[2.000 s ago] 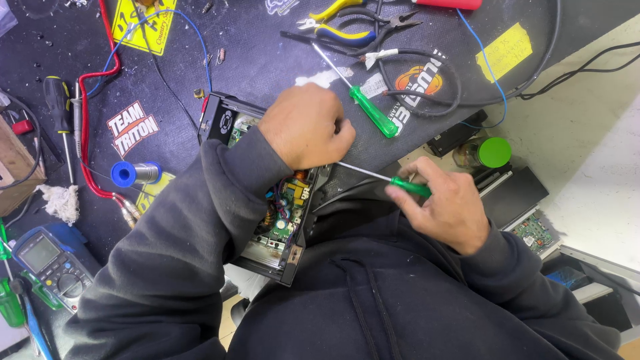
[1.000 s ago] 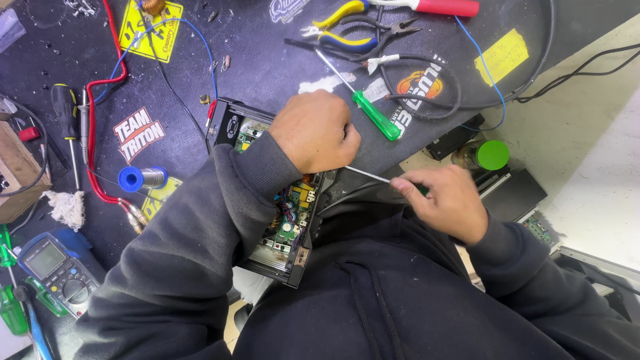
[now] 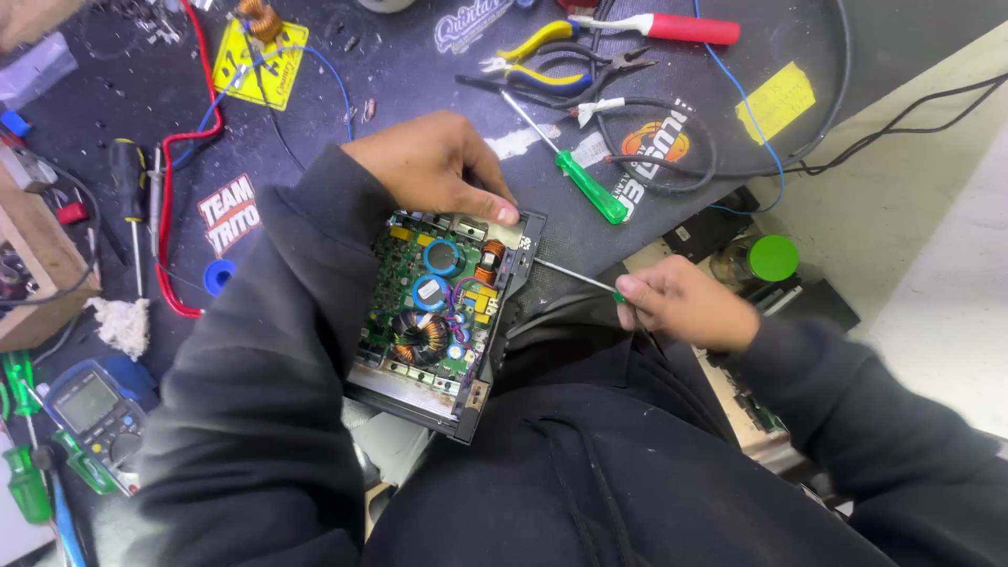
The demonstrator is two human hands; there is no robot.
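Note:
An open electronic unit (image 3: 465, 398) in a black metal case lies tilted at the bench edge and against the lap, showing a green circuit board (image 3: 394, 272) with blue capacitors, copper-wound toroidal coils and purple wires. My left hand (image 3: 445, 169) grips the case's upper end, thumb on the corner near its black end panel (image 3: 522, 248). With my right hand (image 3: 685, 303) I hold a screwdriver (image 3: 579, 276) by its green handle, mostly hidden by the fingers. Its shaft points left and the tip meets the end panel. Whether it sits in a screw cannot be told.
Beyond the unit lie a green-handled screwdriver (image 3: 591, 185), yellow-blue pliers (image 3: 543, 75), a red-handled tool (image 3: 689, 29) and a black cable loop (image 3: 713, 157). At left are a multimeter (image 3: 102, 409), a red cable (image 3: 165, 213) and a wooden box (image 3: 47, 276). A green-lidded jar (image 3: 772, 258) stands at right.
The unit has turned and more of its board shows. My left hand has shifted on the case, its thumb now at the corner. The right hand still holds the screwdriver.

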